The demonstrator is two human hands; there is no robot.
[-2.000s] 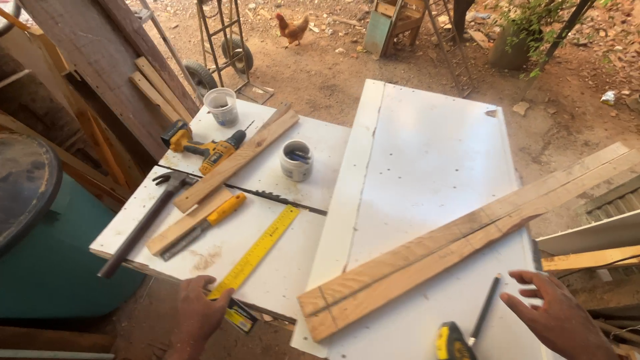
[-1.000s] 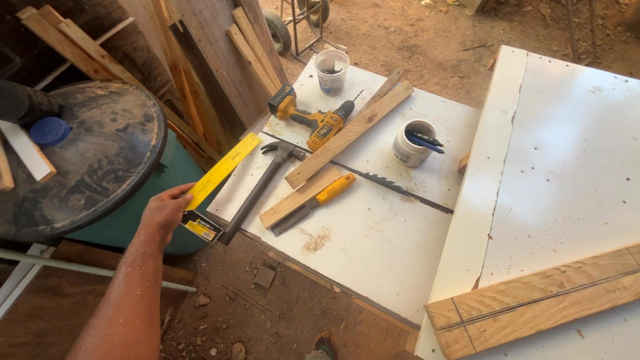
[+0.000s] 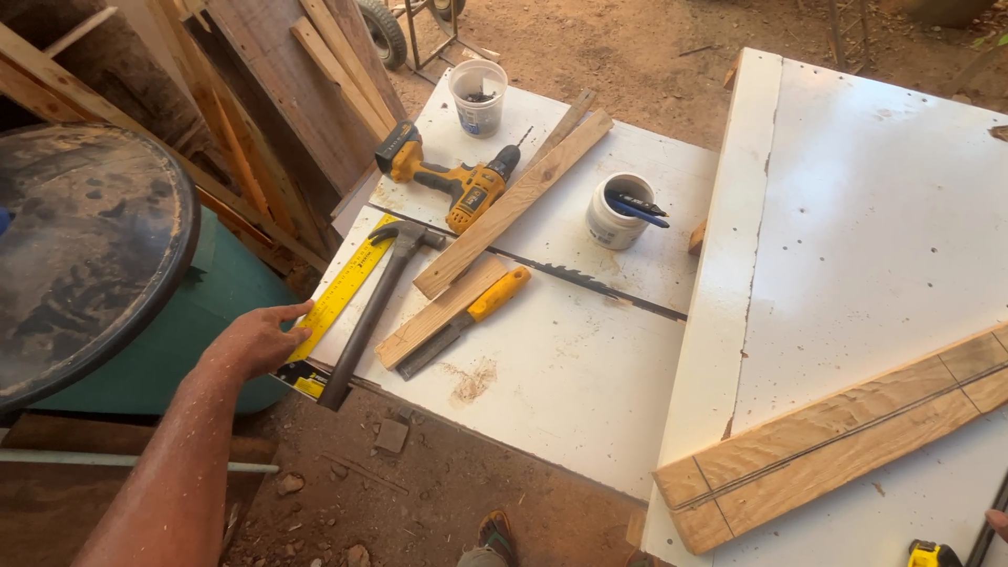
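My left hand is at the left edge of the white table, fingers on the yellow blade of a try square, which lies flat beside and partly under a claw hammer. Right of the hammer lie a short wood piece and a yellow-handled chisel. A yellow cordless drill rests against a longer wood strip. Of my right hand, only fingertips show at the right edge, by a dark, thin object; its grip is unclear. Two marked boards lie on the right panel.
A plastic cup and a white pot of pens stand on the table. A saw blade pokes through its slot. A tape measure lies at lower right. A lidded green barrel stands left, near leaning planks.
The try square, on the table near its front two seconds ago and then held up by my left hand, now lies at the table's left edge by the hammer. The view has swung left.
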